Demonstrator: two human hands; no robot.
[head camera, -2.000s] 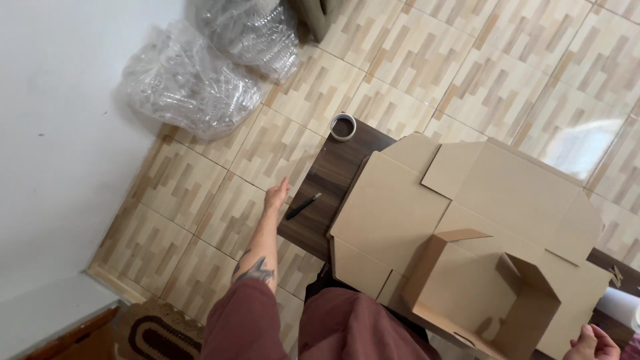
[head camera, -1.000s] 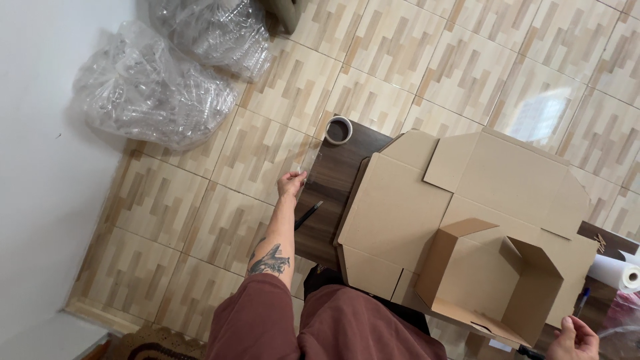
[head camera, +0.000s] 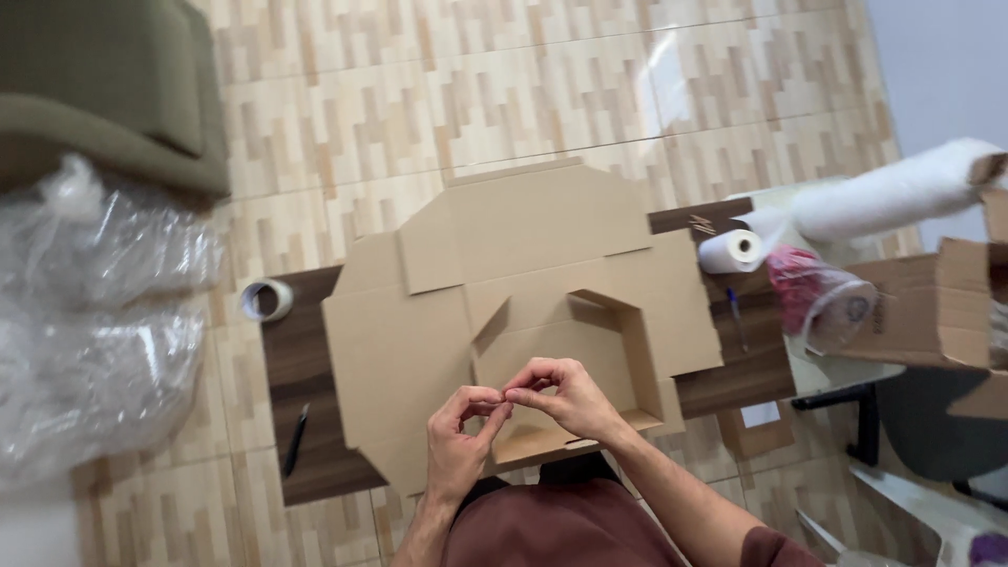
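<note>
My left hand (head camera: 465, 441) and my right hand (head camera: 568, 398) meet at the fingertips, above a small part-folded cardboard box (head camera: 563, 346). The fingers of both are pinched together; whether something tiny is between them cannot be told. The small box has raised walls and an open top, and rests on large flat cardboard blanks (head camera: 402, 346). These lie over a dark wooden table (head camera: 303, 386). At the table's left end are a roll of tape (head camera: 268, 300) and a black pen-like tool (head camera: 296, 441). A blue pen (head camera: 737, 319) lies on the right.
A white paper roll (head camera: 731, 252) and small wooden sticks (head camera: 702, 225) are at the right. Beyond lie a bubble-wrap roll (head camera: 890, 193), a pink plastic bag (head camera: 795, 287) and a cardboard carton (head camera: 906, 307). Clear plastic bags (head camera: 94, 339) and an olive sofa (head camera: 118, 87) are at the left.
My hands, wide apart at the two ends of the table before, have come together over the small box. The view has turned and shifted to the right.
</note>
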